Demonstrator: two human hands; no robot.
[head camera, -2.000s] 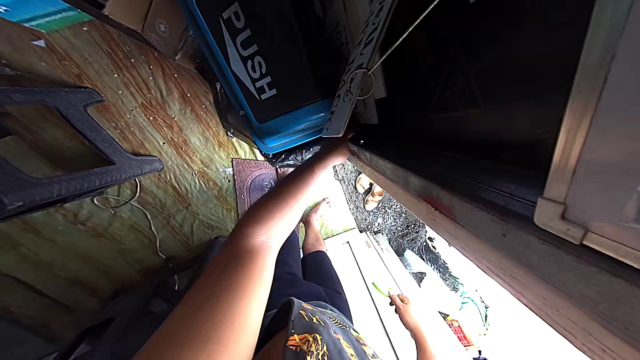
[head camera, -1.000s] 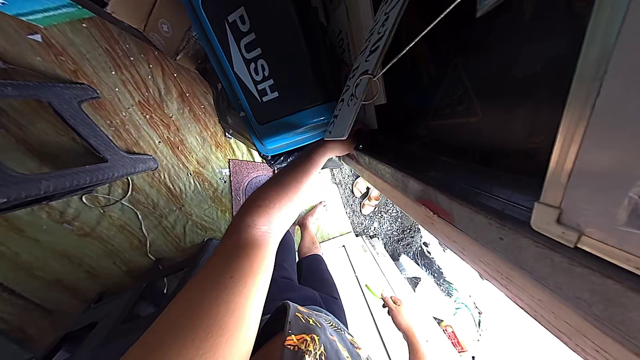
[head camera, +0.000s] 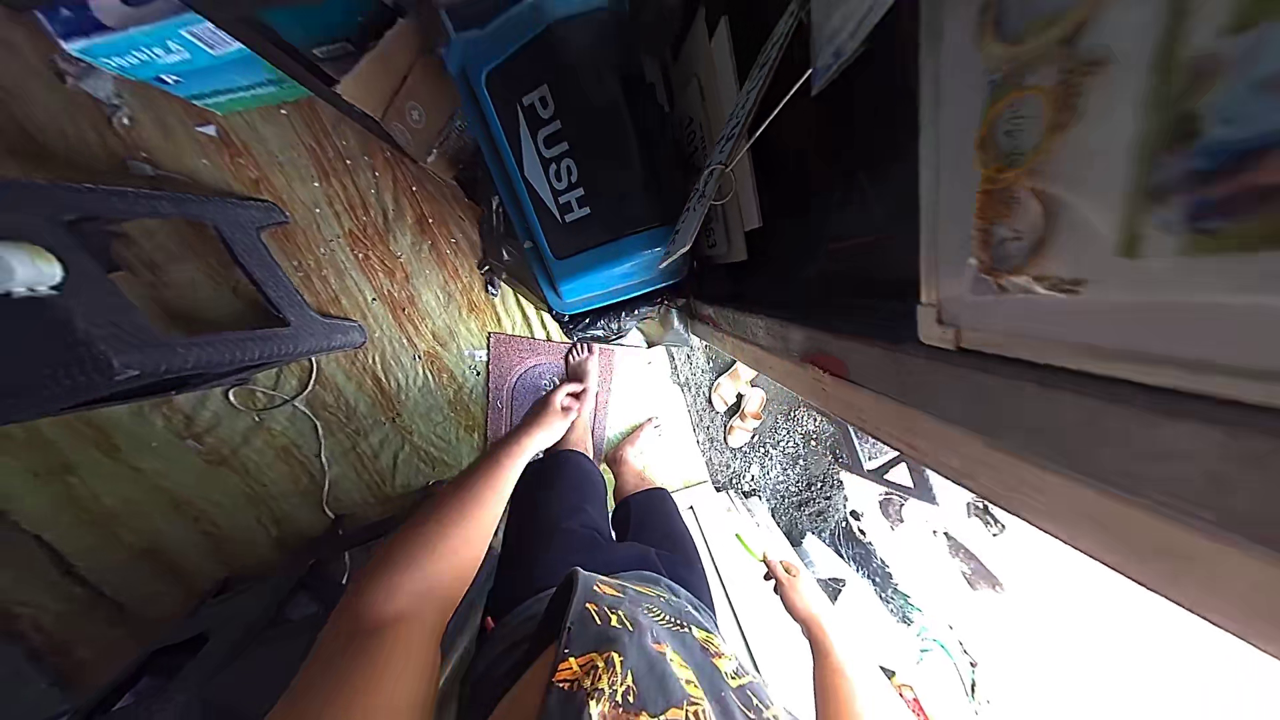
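Over my lower leg, near the foot on the red-brown doormat, is my left hand; its fingers look curled, and whether anything is in them cannot be seen. On the right, beside my other leg and over the pale boards, my right hand holds a thin bright-green strip between thumb and fingers. A blue bin with a black push lid lies past my feet, with black plastic at its lower edge.
A dark plastic stool stands at the left, a white cord on the floor beside it. Tan sandals lie on gravel outside the wooden sill. A cardboard box is at the upper left, and a patterned strip hangs by the bin.
My left hand has come away from the wooden sill by the bin and back toward my leg. My right hand still holds the green strip. The view has shifted.
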